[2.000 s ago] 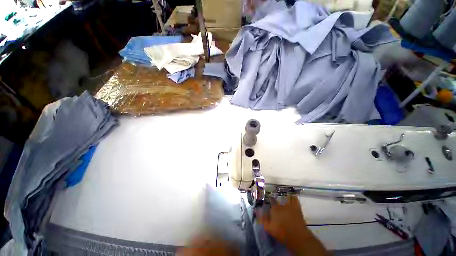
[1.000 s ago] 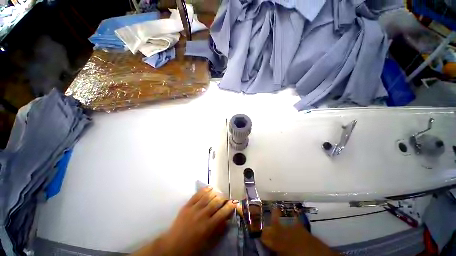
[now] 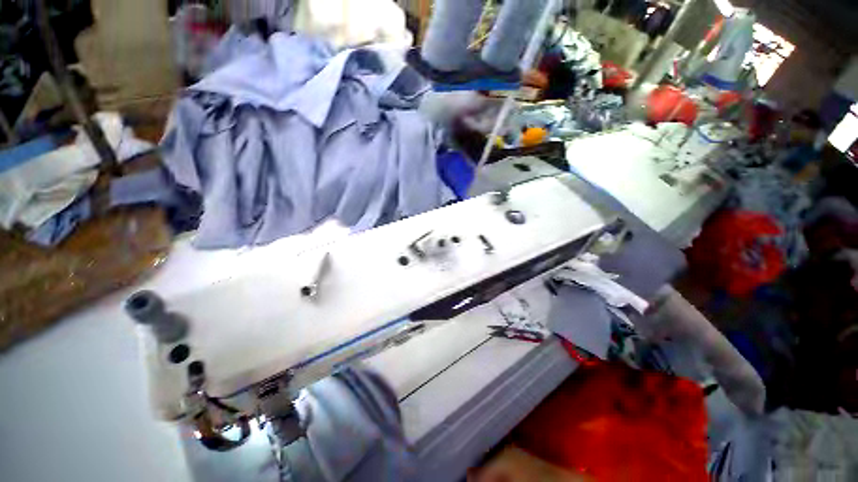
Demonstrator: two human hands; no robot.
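The long white sewing machine (image 3: 367,292) crosses the view, with its needle area (image 3: 221,428) at lower left. Blue-grey cloth (image 3: 353,424) lies bunched at the needle area and just right of it. A skin-coloured part, seemingly my right hand or forearm (image 3: 527,467), shows at the bottom edge beside red cloth; it is blurred and cut off, and its fingers cannot be made out. My left hand is not in view.
Blue-grey garments (image 3: 301,141) are heaped behind the machine. Small red snips (image 3: 517,333) lie in front of its head. Red cloth (image 3: 621,424) lies at lower right. A plastic-wrapped brown board (image 3: 75,273) is at left. Another white table (image 3: 640,174) stands behind at right.
The view has swung right, so the machine and garment heap sit further left. Both hands have left the needle area; cloth remains there. Red cloth and more of the workshop now show at right.
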